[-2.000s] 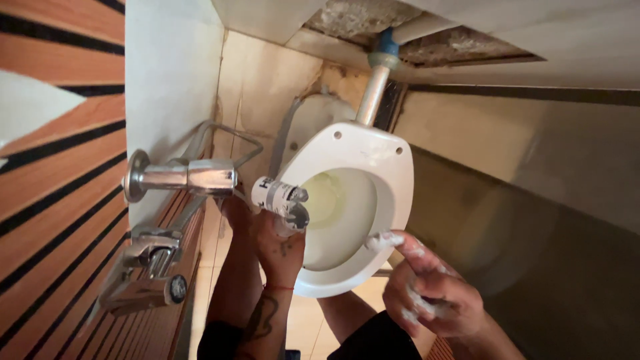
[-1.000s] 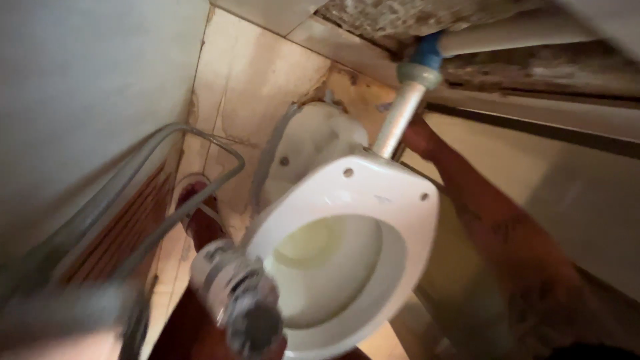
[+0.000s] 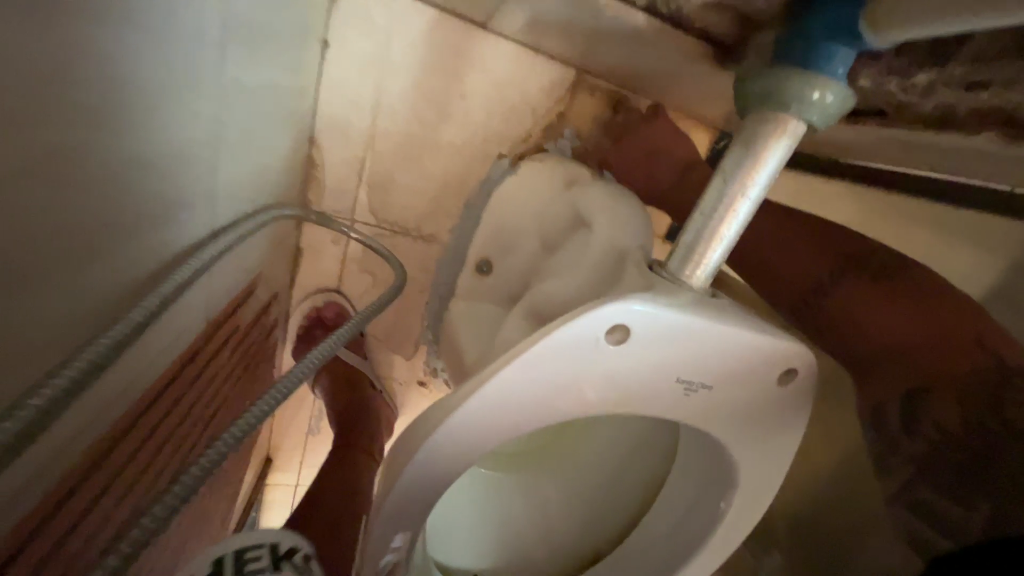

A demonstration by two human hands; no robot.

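A white ceramic toilet bowl [image 3: 512,384], its rim without a seat, stands in the middle. My right arm comes in from the right and passes behind the metal flush pipe [image 3: 736,200]. At the rear of the toilet's foot is my right hand [image 3: 652,156], its fingers low by the grey sealing paste [image 3: 468,232] along the foot's edge; shadow and blur hide its grip. Part of a white container [image 3: 260,554] with dark lettering shows at the bottom left edge. My left hand is out of view.
A ribbed metal hose [image 3: 280,392] loops across the left side, near the wall. Below it stands a foot in a slipper [image 3: 324,328]. At the upper right a blue pipe fitting [image 3: 820,40] meets the flush pipe, beside a broken wall opening [image 3: 944,88].
My right hand, smeared with white paste, was beside the bowl's front and has moved behind the toilet. My left hand was at the container and is now out of view. The view has moved closer.
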